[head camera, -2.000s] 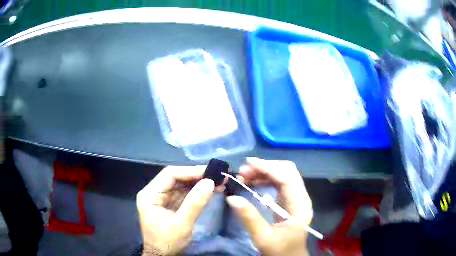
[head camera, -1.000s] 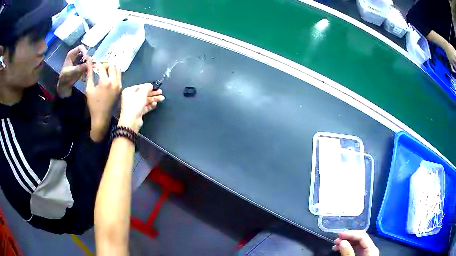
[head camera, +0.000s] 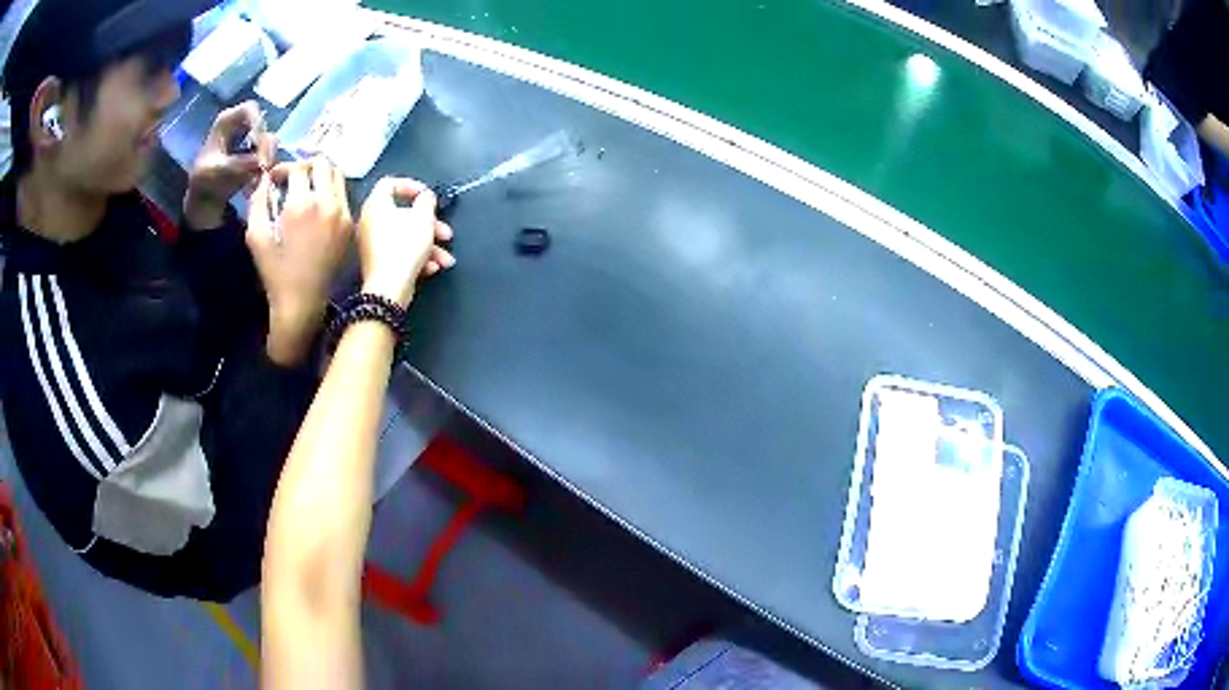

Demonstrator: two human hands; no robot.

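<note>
My left hand [head camera: 402, 240], with a dark bead bracelet at the wrist, reaches far out over the bench at the upper left. Its fingertips pinch a small black housing [head camera: 446, 197], mostly hidden by the fingers. Thin white leads [head camera: 519, 165], blurred, stick out from it to the upper right. A loose black housing [head camera: 532, 243] lies on the bench just right of my hand. My right hand is out of the picture.
A person in a dark striped jacket [head camera: 148, 404] sits at left, hands beside mine, near a clear tub of leads [head camera: 364, 115]. A lidded clear box [head camera: 930, 506] and blue tray [head camera: 1065, 593] with a leads tub [head camera: 1162, 593] lie right. Green belt [head camera: 809, 121] runs behind.
The view has swung left from the trays. My left hand has gone from the near bench edge to beside the neighbour, and the white leads have swung right. My right hand has left the picture.
</note>
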